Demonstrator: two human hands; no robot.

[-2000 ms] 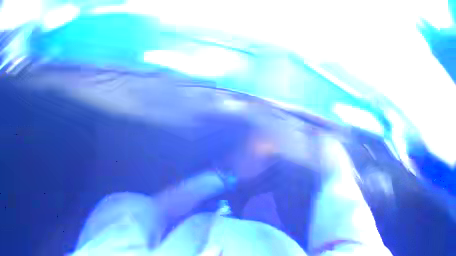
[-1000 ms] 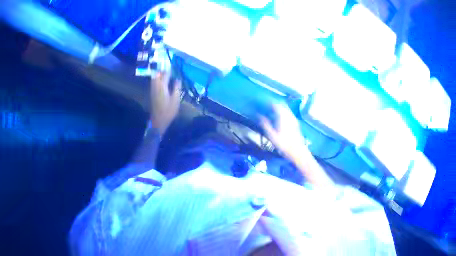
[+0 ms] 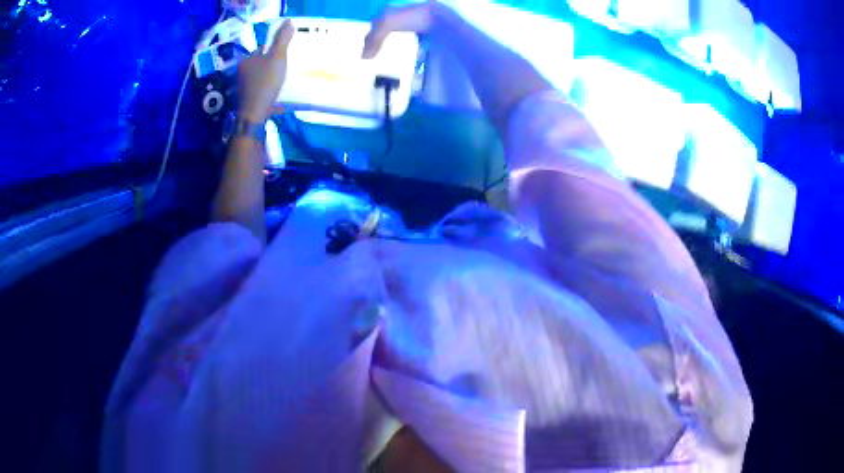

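Observation:
A white rounded unit (image 3: 338, 74) is at the upper left of the bench, its side with small ports and a yellow mark facing me. A black plug (image 3: 387, 83) sits at its right part, with a thin black cable hanging down from it. My left hand (image 3: 264, 78) grips the unit's left end, with a watch on the wrist. My right hand (image 3: 403, 26) holds its top edge from the right, fingers bent over it; part of this hand is close to the picture's top edge.
Overexposed white units (image 3: 629, 106) stand in rows on the bench to the right. A white and black socket strip (image 3: 215, 60) lies left of my left hand, with a pale cable running down. Dark cables lie along the bench's near edge. Blue sheeting is at the far left.
The view has moved back and turned. Both hands, earlier apart over the bench's near edge, now hold the unit at the upper left.

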